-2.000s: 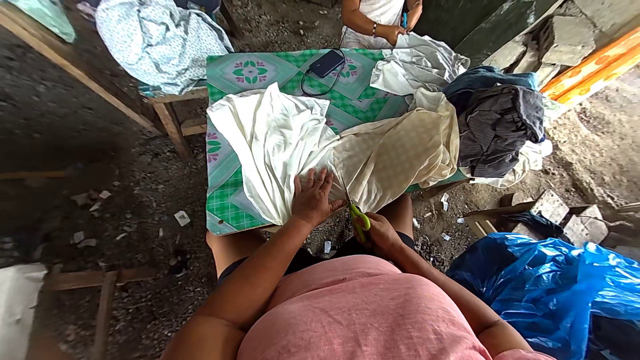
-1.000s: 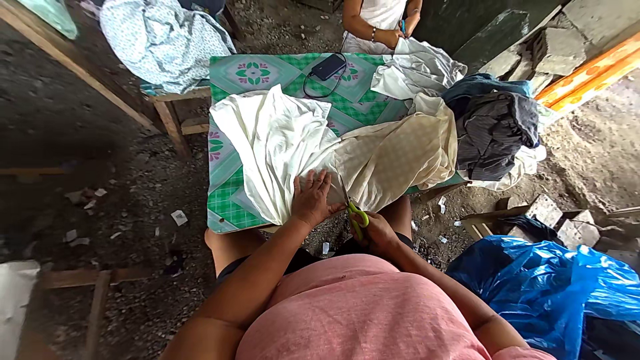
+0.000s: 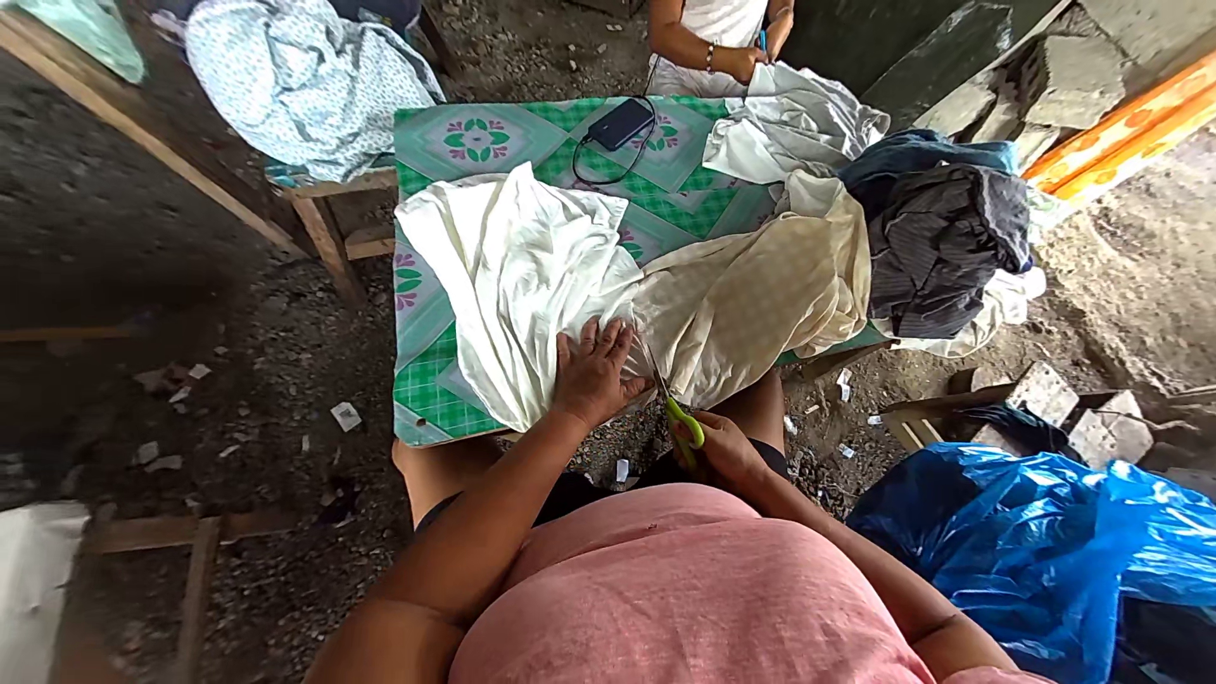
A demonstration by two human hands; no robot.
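Observation:
My right hand [image 3: 717,446] grips the yellow-green handles of a pair of scissors [image 3: 682,418] at the table's near edge. Their blades point away from me, at the edge of the cloth where a white fabric [image 3: 532,266] and a beige checked fabric [image 3: 750,294] meet. With fingers spread, my left hand [image 3: 598,375] lies flat on the white fabric, just left of the blades; whether it pinches any cloth is hidden. Both fabrics lie rumpled on a table with a green patterned cover [image 3: 427,332].
A dark device with a cable [image 3: 617,125] lies near the table's far edge. Across the table a person's hands [image 3: 750,59] hold white cloth [image 3: 798,123] and a blue-handled tool. Dark garments [image 3: 940,247] are heaped at right, above a blue plastic bag [image 3: 1007,541]. Patterned cloth [image 3: 304,85] lies at upper left.

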